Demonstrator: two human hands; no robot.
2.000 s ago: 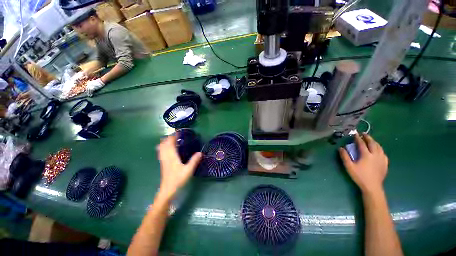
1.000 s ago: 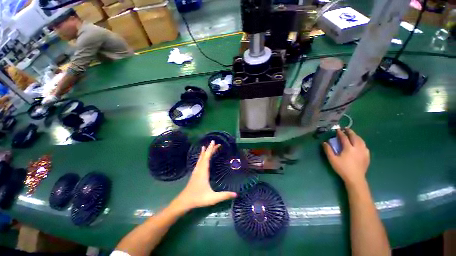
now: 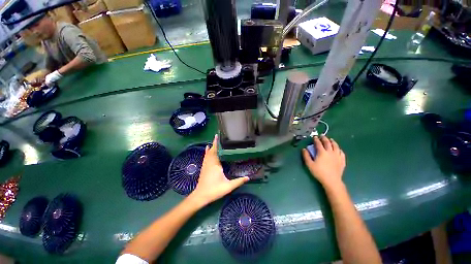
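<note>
My left hand [image 3: 214, 178] is at the left of the press [image 3: 235, 129], thumb and fingers spread around the left rim of a dark grille [image 3: 247, 169] under the press head. The press and hand hide most of this grille. My right hand [image 3: 326, 161] rests over the small pale switch box [image 3: 311, 150], right of the press. A grille [image 3: 191, 169] lies left of my left hand, partly covered by it. Stacked grilles [image 3: 146, 171] lie further left. Another grille [image 3: 245, 221] lies in front of the press.
More grilles [image 3: 61, 223] and small copper-red parts [image 3: 9, 195] lie at left. Fan bodies [image 3: 189, 120] lie behind the grilles and at right [image 3: 385, 76]. A guide post [image 3: 293, 103] and slanted pale pole stand beside the press. A gloved worker [image 3: 75, 46] is at far left.
My left hand has moved right from the stacked grilles to the press, bringing one grille under the press head. My right hand stays on the switch box. The view has shifted right.
</note>
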